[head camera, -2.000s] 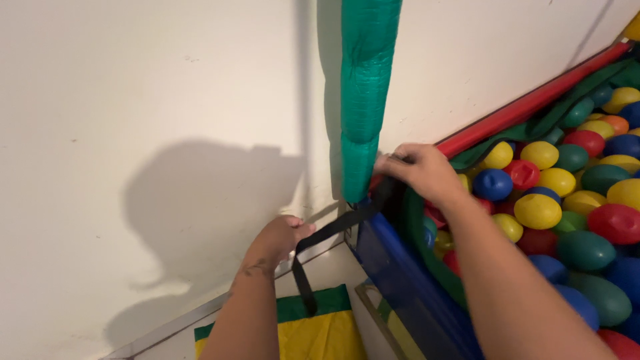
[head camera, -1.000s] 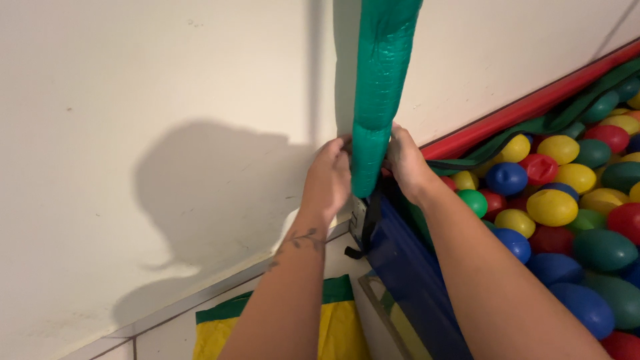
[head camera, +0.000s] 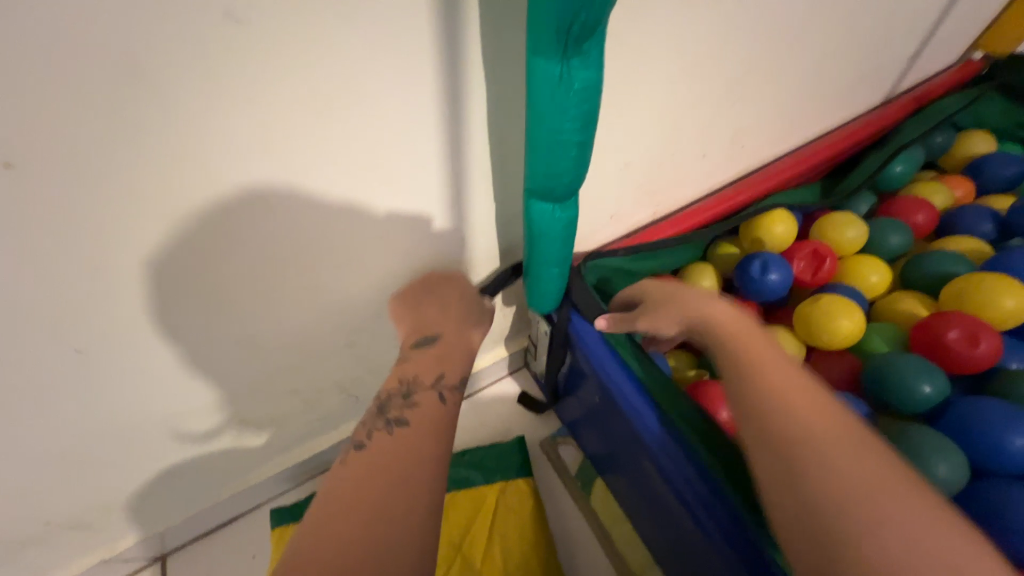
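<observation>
A green padded post (head camera: 560, 152) stands upright at the corner of a ball pit. My left hand (head camera: 444, 308), left of the post, is closed on one end of a black strap (head camera: 502, 278) that runs behind the post's lower part. My right hand (head camera: 660, 312) is at the pit's corner, over the dark-edged green liner (head camera: 628, 272); whether its fingers hold the liner cannot be told. Another black strap end (head camera: 534, 402) hangs below the post beside a metal corner plate (head camera: 539, 344). The blue padded side (head camera: 616, 408) runs from the post toward the lower right.
Many plastic balls (head camera: 904, 384) fill the pit at right. A red padded rail (head camera: 768, 184) runs along the white wall (head camera: 320, 120). On the tiled floor lie a yellow and green cloth (head camera: 496, 512) and a framed piece (head camera: 588, 496) beside the blue side.
Both hands were around the post's lower end a second ago. My left hand has moved left and down with the strap; my right hand has moved right and down to the pit's corner.
</observation>
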